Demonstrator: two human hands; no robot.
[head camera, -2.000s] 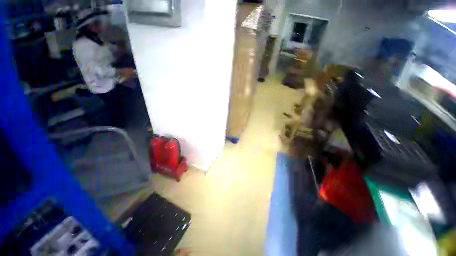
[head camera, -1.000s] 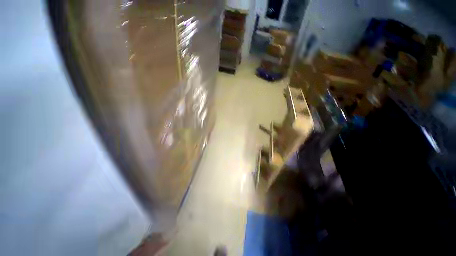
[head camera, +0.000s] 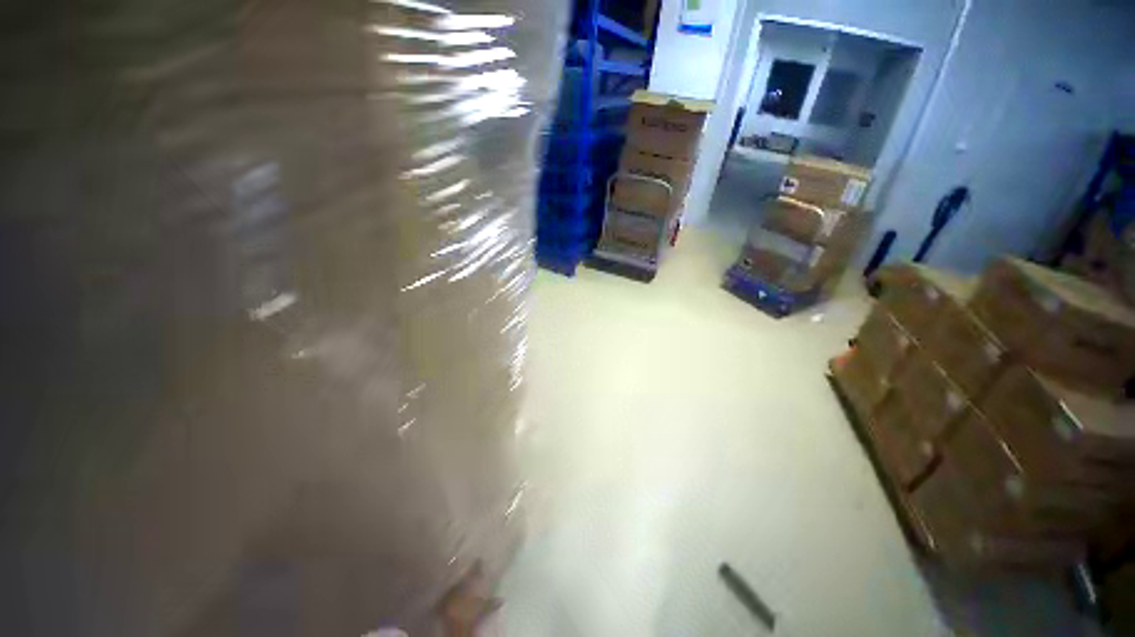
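Note:
A tall stack of brown cartons in shiny clear film (head camera: 311, 299) fills the left side, very close and blurred. At the bottom edge, beside the wrapped stack, a small blurred part of a hand, which looks like my left hand (head camera: 466, 605), shows; most of it is cut off, and whether it holds anything cannot be told. My right hand is not in view. A short dark strip (head camera: 748, 596) shows low in the picture, over the pale floor.
Brown cartons (head camera: 958, 411) stand stacked on the right. Two trolleys with cartons (head camera: 656, 187) (head camera: 797, 243) stand farther ahead, one by a blue rack (head camera: 585, 137), the other by a doorway (head camera: 815, 93). Pale floor (head camera: 672, 411) runs between the stacks.
The view has moved forward past the white pillar. The film-wrapped stack now fills the left side. The dark benches on the right are gone from view, and the carton stack and trolleys show more clearly.

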